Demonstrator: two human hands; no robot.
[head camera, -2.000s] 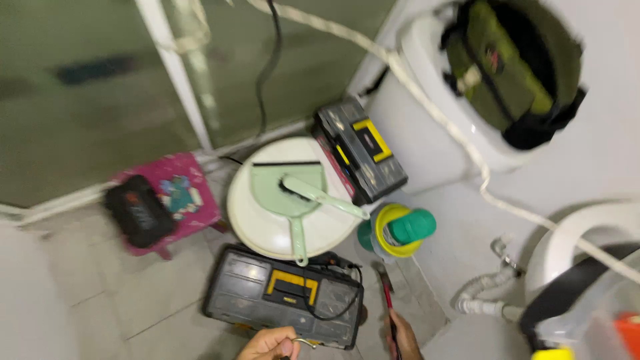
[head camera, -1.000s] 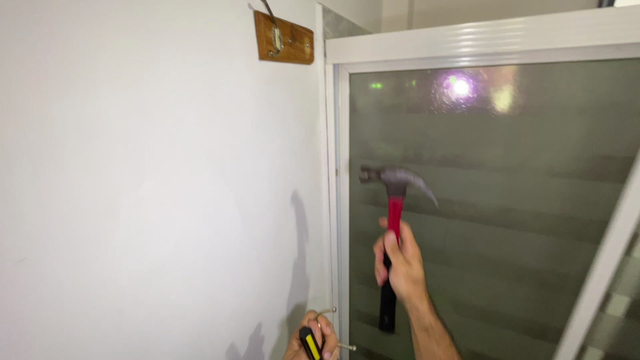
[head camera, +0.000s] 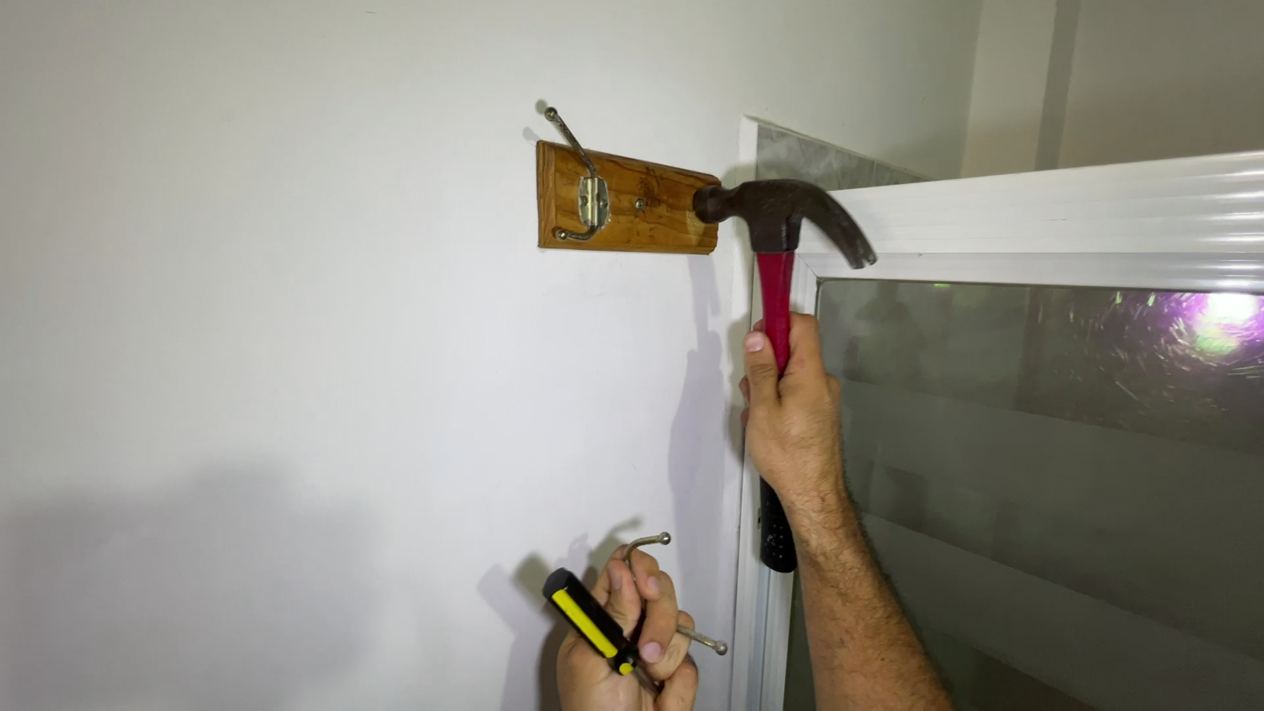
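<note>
My right hand grips a claw hammer by its red and black handle, with the head upright and its face at the right end of a wooden wall plaque. A metal double coat hook is fixed on the plaque's left part, and a screw head shows near the middle. Lower down, my left hand holds a black and yellow screwdriver together with a loose metal double hook, whose ball-tipped arms stick out between the fingers. The screwdriver's tip is hidden.
A white wall carries the plaque. To its right stands a white-framed glass panel, its frame's top rail running rightward. My right forearm passes in front of the frame's upright.
The view has swung from the floor with toolboxes up to the wall. Since one second ago, my right hand has raised the hammer to the plaque's right end.
</note>
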